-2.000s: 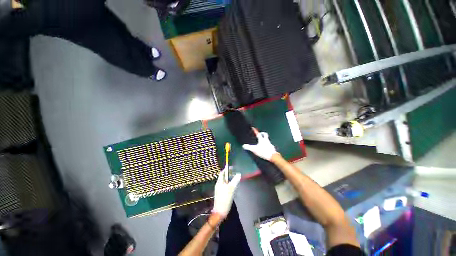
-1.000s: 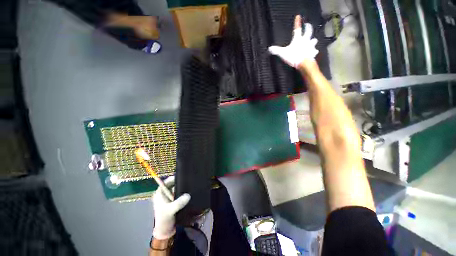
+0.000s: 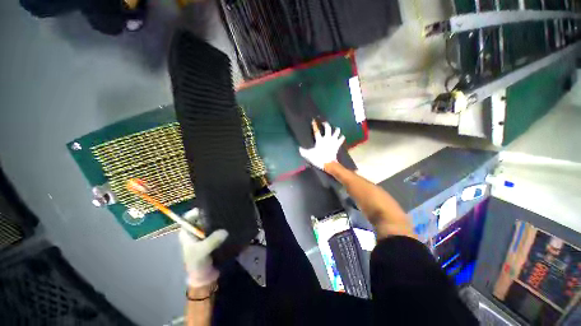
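My left hand [image 3: 202,251], in a white glove, holds the lower end of a long black ribbed tray [image 3: 213,146] and a thin orange-handled brush [image 3: 162,209], tip to the upper left. The tray stands across the green mat, hiding part of the PCB stack [image 3: 143,159] with yellowish ribbed rows. My right hand [image 3: 323,146], in a white glove with a bare fingertip, rests on a second black tray [image 3: 298,114] on the red-bordered area; whether its fingers grip the edge is hard to tell.
Stacked black trays [image 3: 318,32] stand beyond the red-taped edge. A clear bottle [image 3: 103,195] and a small round cup [image 3: 134,216] are at the bench's left end. A computer keyboard [image 3: 348,261] and grey desk [image 3: 439,175] are at lower right. A person's foot [image 3: 134,24] shows at upper left.
My right hand has come down from the tray stack to a black tray on the red-bordered area. My left hand still holds the ribbed tray and brush, now tilted. The view has shifted.
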